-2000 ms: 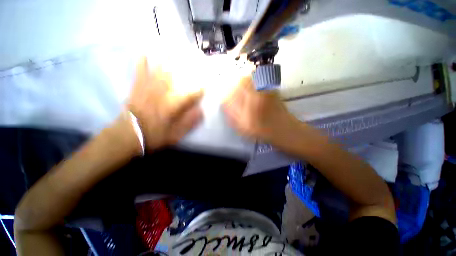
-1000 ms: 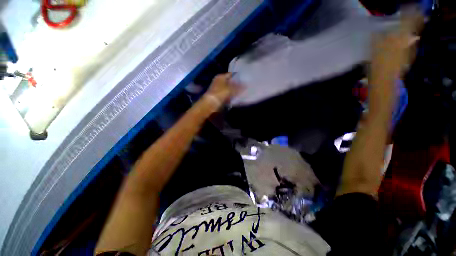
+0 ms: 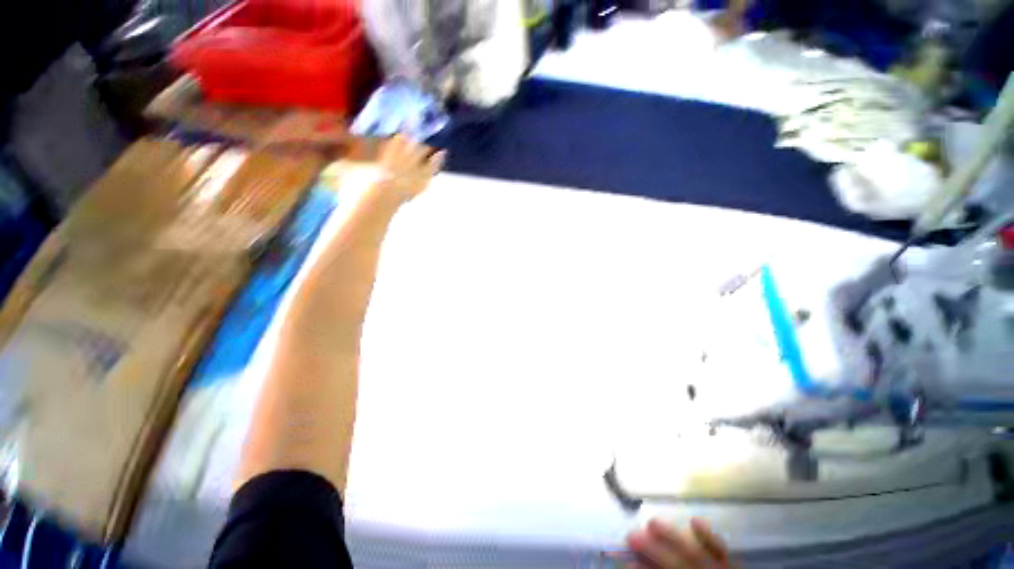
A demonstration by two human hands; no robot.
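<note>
My left hand (image 3: 406, 167) is blurred and reaches across to the table's far left corner, at the left end of a long black fabric panel (image 3: 623, 139). Whether its fingers grip the fabric cannot be told. The panel lies along the far side of the white table (image 3: 500, 356). My right hand (image 3: 678, 545) is cut off by the bottom edge; only its fingers show, apart and with nothing visible in them, at the near table edge. The white sewing machine (image 3: 834, 345) with a blue stripe stands to the right.
A flat brown cardboard box (image 3: 100, 333) lies left of the table, beside blue material (image 3: 256, 300). A red plastic basket (image 3: 272, 56) stands at the far left. A crumpled light-blue cloth (image 3: 400, 109) is behind my left hand. Pale cut pieces (image 3: 845, 111) are heaped at the far right.
The view has swung from the table's right side to its left and far side. The pale-grey fabric piece between my hands is out of view. My left arm now stretches forward; my right hand is low.
</note>
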